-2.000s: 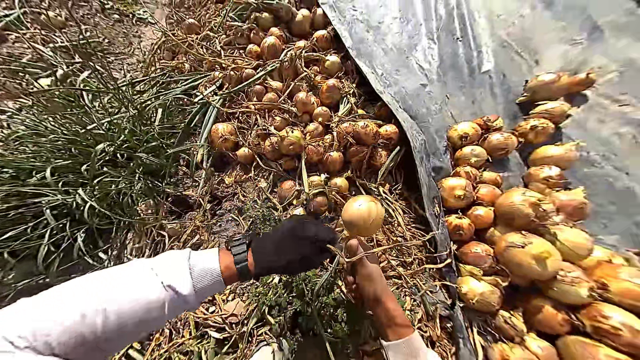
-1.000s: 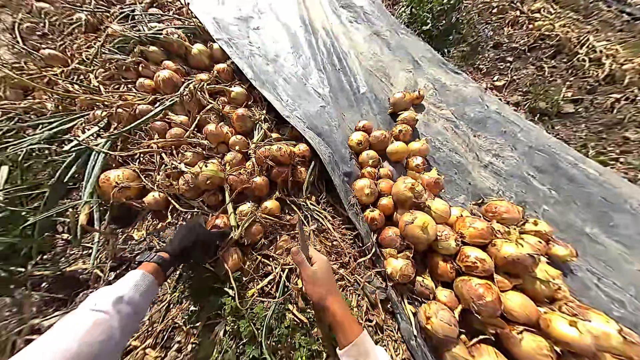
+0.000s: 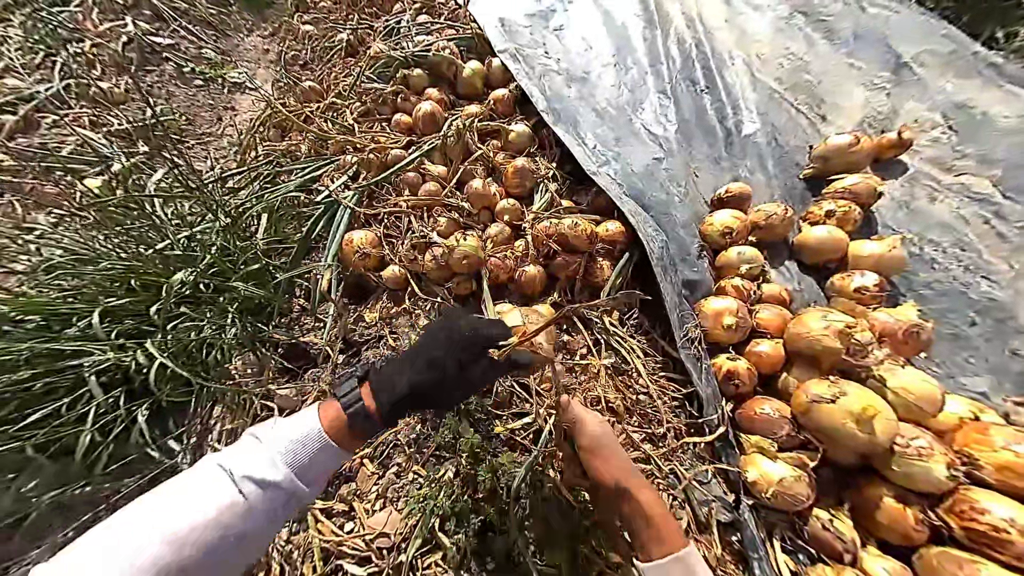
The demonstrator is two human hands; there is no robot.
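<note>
My left hand [image 3: 448,364], in a black glove with a dark watch at the wrist, is closed around the dry stalk of an onion [image 3: 532,328] near the middle of the view. The onion lies just beyond the glove's fingertips, partly behind the stalk. My right hand [image 3: 588,440], ungloved, is just below and to the right, its fingers around a thin upright tool or blade [image 3: 558,380] that is too blurred to name surely. Beyond both hands lies a heap of onions [image 3: 480,196] with dried stalks.
A grey plastic sheet [image 3: 640,104] covers the ground at the right, its edge running down beside my right hand. Many onions [image 3: 844,420] without long stalks are piled on it. Green grassy leaves [image 3: 136,320] grow at the left; dry stalks and low weeds [image 3: 464,488] lie beneath my hands.
One second ago my gloved left hand was reaching at the near edge of the heap; now it holds an onion by its stalk close to my right hand. The view has swung left.
</note>
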